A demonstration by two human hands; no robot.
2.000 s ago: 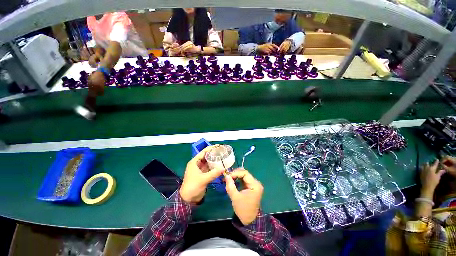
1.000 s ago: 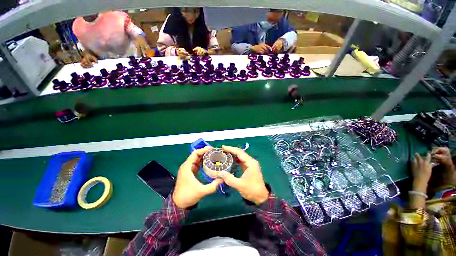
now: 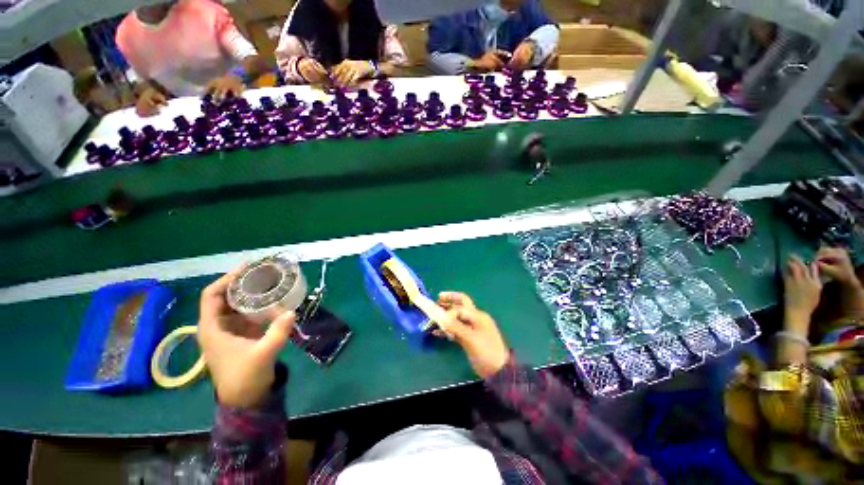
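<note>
A pale grey-tan ring with an open centre and toothed edge, likely a stator point(image 3: 266, 285), is held up in my left hand point(image 3: 239, 341) at left of centre. Lead wires point(image 3: 317, 289) hang from its right side. My right hand point(image 3: 471, 332) pinches the end of a pale yellow tape strip point(image 3: 426, 304) at the front end of a blue tape dispenser point(image 3: 387, 289). The strip runs from the roll inside the dispenser to my fingertips. The dispenser stands on the green bench.
A black phone point(image 3: 324, 337) lies under the wires. A masking tape roll point(image 3: 177, 358) and blue parts bin point(image 3: 83, 352) are at left. A clear blister tray point(image 3: 663, 322) and wire bundle point(image 3: 711, 218) are at right. A neighbour's hands point(image 3: 805, 284) are at far right. People sit beyond the belt.
The ring went from both hands at the centre to my left hand alone, further left. My right hand let go of it and took the tape end. The dispenser is now uncovered.
</note>
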